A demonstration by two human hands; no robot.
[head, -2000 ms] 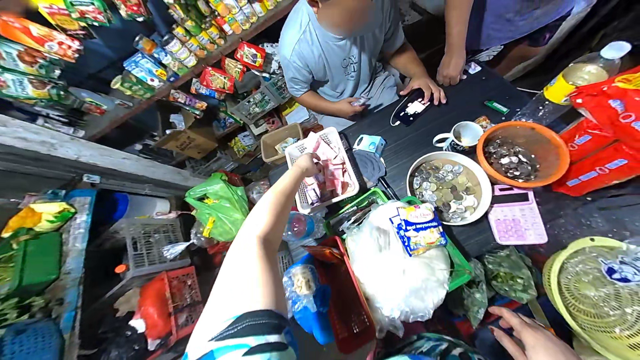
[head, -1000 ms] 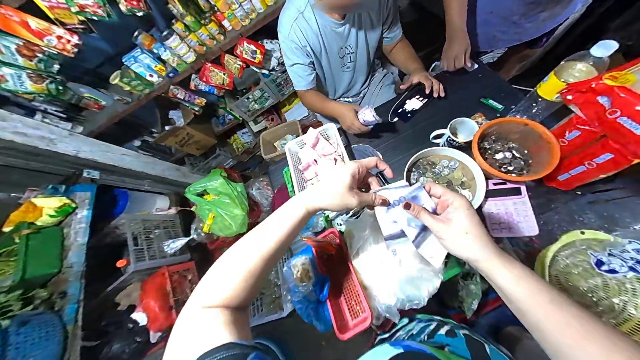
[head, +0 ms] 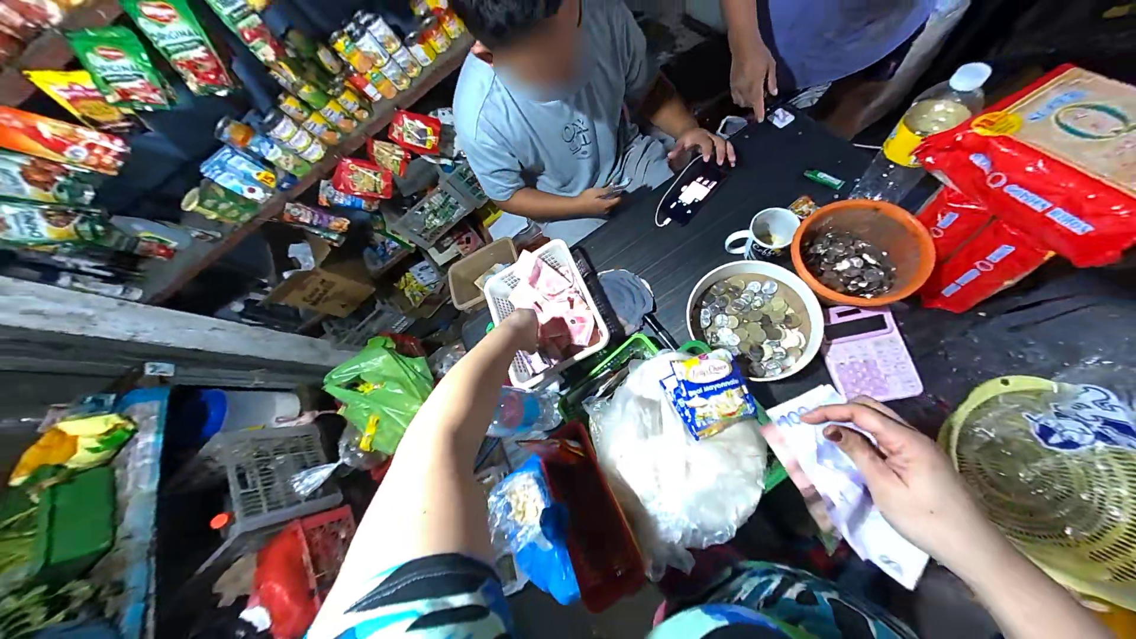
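Observation:
My left hand [head: 524, 330] reaches into the white plastic basket [head: 596, 297] of banknotes, at its near side; its fingertips are hard to make out among the reddish notes [head: 555, 302]. In my right hand [head: 887, 453] are a few banknotes [head: 834, 484], pinched between thumb and fingers, to the right of a white plastic bag [head: 674, 470] with a mayonnaise packet [head: 710, 395] on it. A white bowl of coins [head: 812, 342], a pink calculator [head: 874, 355] and an orange bowl of coins [head: 927, 253] stand beyond my right hand.
Across the black table [head: 648, 240] a seated person [head: 559, 124] touches a phone [head: 692, 191]; another person's hand [head: 753, 80] rests at the far edge. A mug [head: 770, 232], an oil bottle [head: 932, 124], red packs [head: 1021, 195] and a yellow-green basket [head: 1003, 390] are on the table.
A second ago both hands held banknotes together above the white bag. My left hand has since moved away to the white basket, while my right hand has moved right and down with notes in it.

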